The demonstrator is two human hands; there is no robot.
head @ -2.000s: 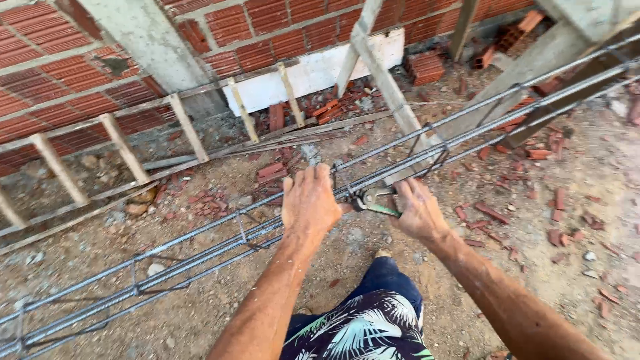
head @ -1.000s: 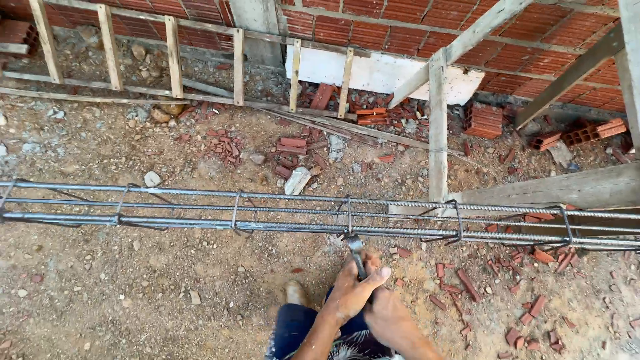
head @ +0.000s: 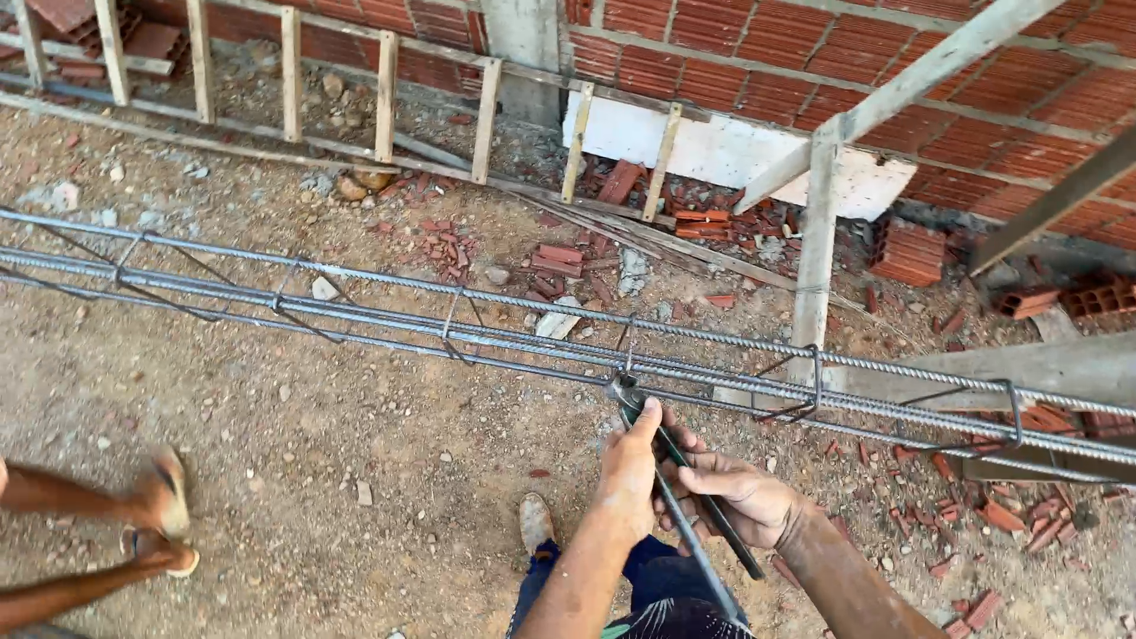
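Observation:
A long cage of steel rebar (head: pixel 382 326) with bent wire-rod stirrups (head: pixel 816 377) crosses the view from left to right. Below its middle are end-cutting nippers (head: pixel 626 395), the jaws at a stirrup by the lower bars. My left hand (head: pixel 630 479) grips the nippers near the head, thumb along one handle. My right hand (head: pixel 737 497) is around the other handle, fingers partly curled. The two long handles stand somewhat apart and point down toward my body. Whether the jaws are closed on tie wire cannot be told.
A wooden ladder (head: pixel 387 98) lies by the brick wall (head: pixel 737 53). Wooden posts (head: pixel 815 257) brace at the right, near a hollow brick (head: pixel 907 253). Broken brick (head: pixel 1003 516) litters the ground. At lower left stand another person's legs and sandalled feet (head: pixel 169 506).
Both hands were up at the bars two seconds ago; they are now below them on the nippers' handles. Since one second ago the hands have moved apart. Another person's legs have come into view.

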